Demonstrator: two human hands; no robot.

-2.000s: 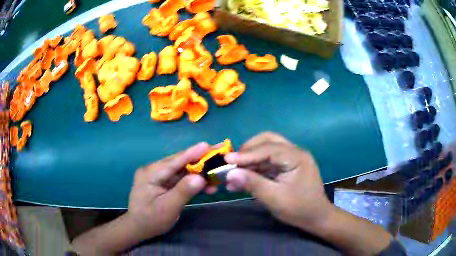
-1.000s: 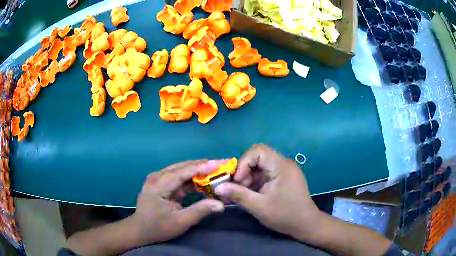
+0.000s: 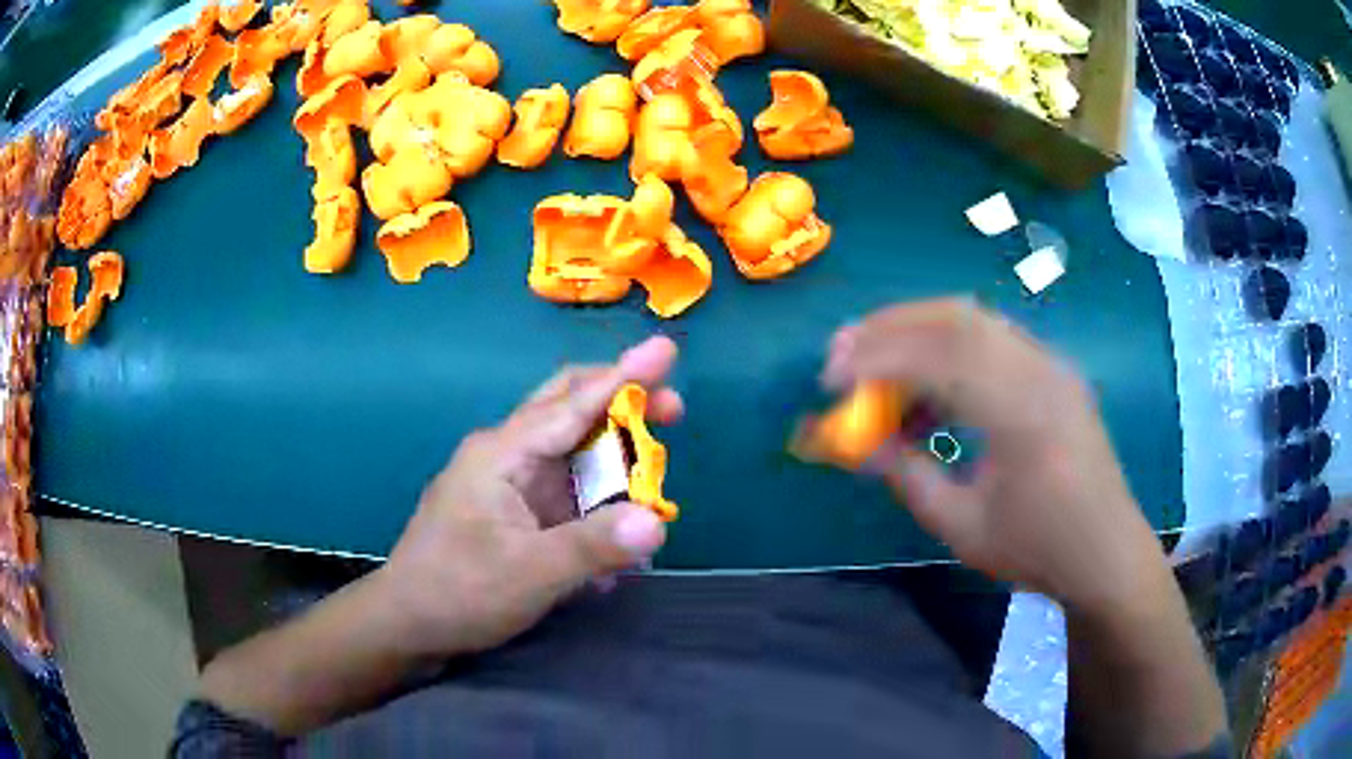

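Observation:
My left hand [image 3: 519, 497] holds a part-built unit [image 3: 647, 457] between thumb and fingers, above the bench's near edge. The unit is an orange frame with a white rectangular insert showing on its left side. My right hand [image 3: 979, 438], blurred, is raised to the right, apart from the left hand. It holds an orange shell piece [image 3: 863, 423] at its fingertips; the piece's shape is too blurred to tell. A small pale ring [image 3: 945, 446] lies on the bench just beside the right thumb.
Loose orange shells [image 3: 438, 134] lie across the back and left. A scrap carton [image 3: 1090, 141] with yellowish scraps stands at back right, with white squares [image 3: 1039, 269] in front. A clear tray of black parts [image 3: 1238, 186] is at right; orange parts in clear trays [image 3: 18, 430] edge the left.
My hands have moved apart. The right hand has left the unit, moved right and now holds a separate orange piece. The unit remains in the left hand, turned more upright. The camera view has shifted.

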